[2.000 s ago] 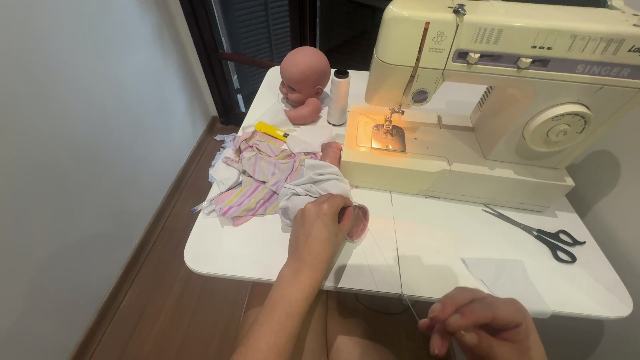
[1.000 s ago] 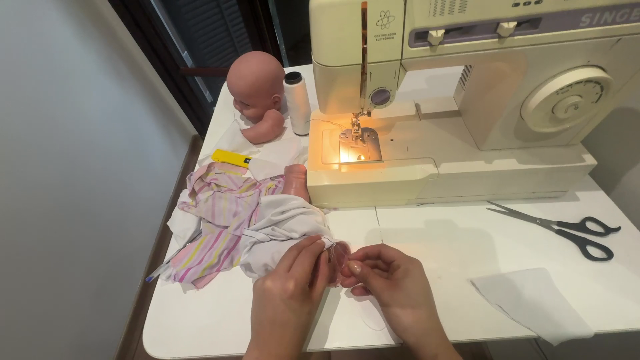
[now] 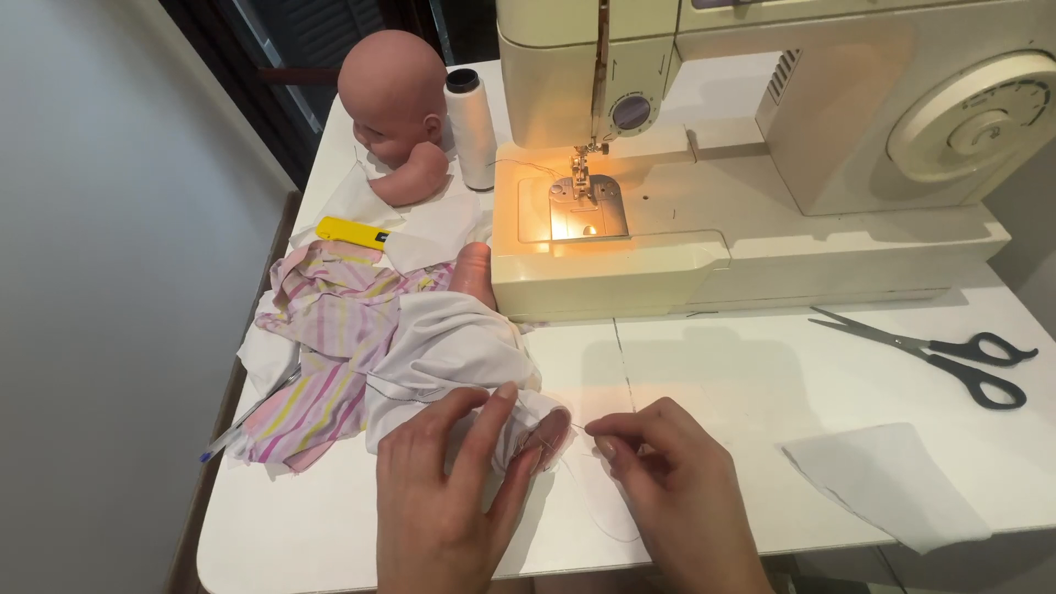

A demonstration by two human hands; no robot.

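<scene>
My left hand (image 3: 454, 470) grips the end of a white cloth doll body (image 3: 462, 338), beside a pinkish doll part (image 3: 551, 437) that sits in the cloth opening. Right of that opening, my right hand (image 3: 668, 470) pinches a thin sewing needle (image 3: 579, 428) between thumb and forefinger. A fine thread (image 3: 602, 524) loops down onto the table below the needle. Another doll limb (image 3: 474, 272) pokes out of the cloth at the top, against the sewing machine. Striped pink and yellow fabric (image 3: 330, 346) lies to the left, touching the white cloth.
A Singer sewing machine (image 3: 610, 289) with its lamp lit stands behind. Doll head (image 3: 392, 91), loose doll limb (image 3: 412, 175), thread spool (image 3: 472, 132), yellow cutter (image 3: 351, 233) and pen (image 3: 247, 417) are at left. Black-handled scissors (image 3: 916, 342) and a white fabric scrap (image 3: 887, 483) lie at right.
My right hand has come from the table's front edge to the cloth's open end, and now sits slightly right of it. My left hand stays on the cloth. The view has moved closer.
</scene>
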